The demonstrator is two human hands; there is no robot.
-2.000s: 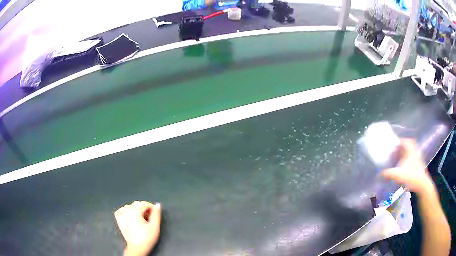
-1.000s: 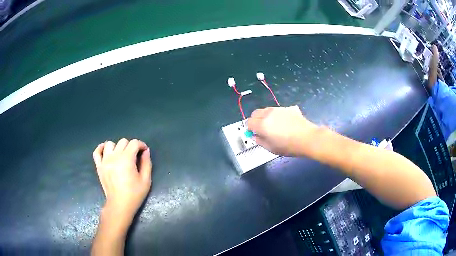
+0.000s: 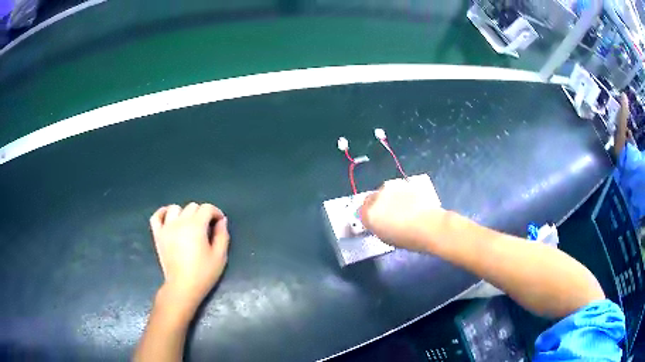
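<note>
Pale heat sink modules (image 3: 423, 189) lie side by side on the dark bench, right of the middle. Two thin red leads (image 3: 397, 160) with small white plugs (image 3: 343, 143) run from their far edge onto the bench. My right hand (image 3: 399, 214) is over the modules with its fingertips down on the left part; what the fingertips hold, if anything, is hidden. My left hand (image 3: 191, 244) rests on the bench to the left, fingers curled, with nothing visible in it.
A green conveyor belt (image 3: 254, 42) with a white edge strip (image 3: 233, 90) runs behind. Open white units (image 3: 584, 90) stand at the far right, near another person's arm (image 3: 622, 127). A parts bag (image 3: 543, 233) hangs at the bench edge above a dark crate (image 3: 488, 329).
Two seconds ago my right hand was at the far right with a blurred white thing. The modules now lie before me under that hand. A small green spot seen at its fingertips is no longer visible.
</note>
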